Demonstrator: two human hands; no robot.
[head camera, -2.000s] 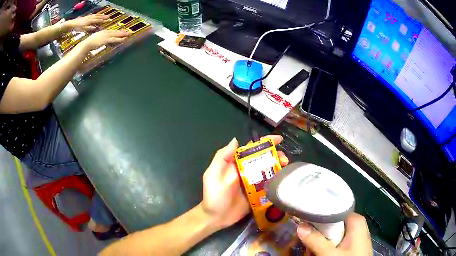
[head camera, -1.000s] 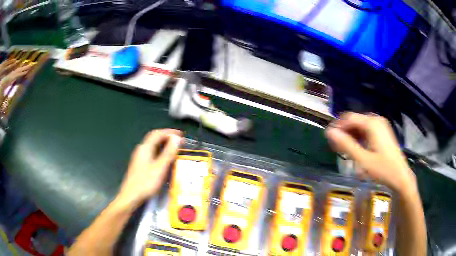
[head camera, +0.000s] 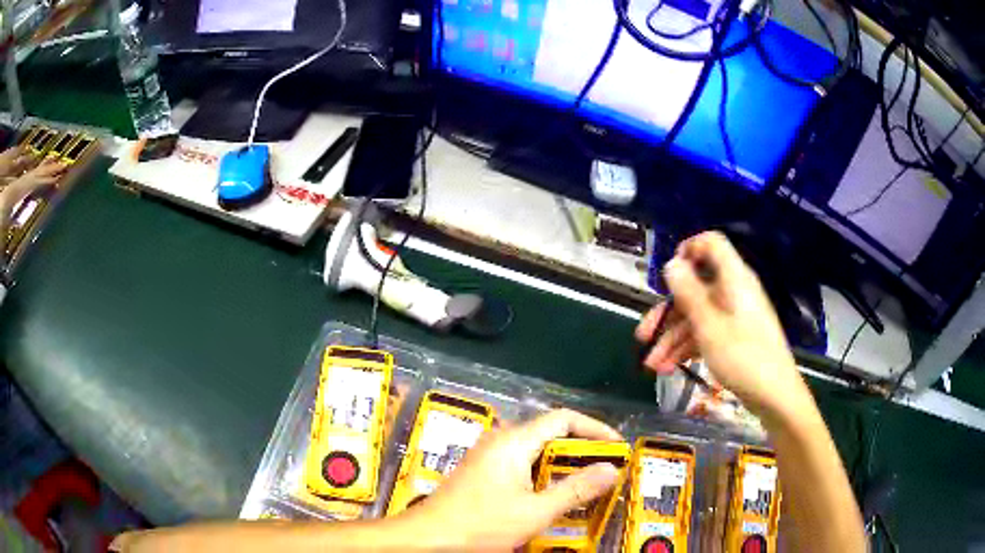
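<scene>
Yellow handheld devices with white labels and red spots lie in a clear blister tray (head camera: 289, 441). The leftmost device (head camera: 349, 419) has a thin black cable at its top end. My left hand (head camera: 491, 475) reaches over the second device (head camera: 443, 445) and grips the middle device (head camera: 578, 475), which is slightly tilted; its lower part is cut off by the picture's edge. My right hand (head camera: 729, 324) is raised beyond the tray, fingertips closed on a thin black cable (head camera: 657, 344). The white barcode scanner (head camera: 394, 283) lies on the bench behind the tray.
The green bench (head camera: 140, 324) runs left to a coworker's hands (head camera: 27, 178) at another tray. A white shelf (head camera: 486, 211) behind holds a blue mouse-like object (head camera: 244, 176), a smartphone (head camera: 382, 158) and a computer mouse (head camera: 614, 181). Monitors (head camera: 648, 76) and hanging cables stand behind.
The scanner has gone from my right hand to the bench. The device from my left hand is no longer held up. My left hand has moved right, from the leftmost device onto the middle one.
</scene>
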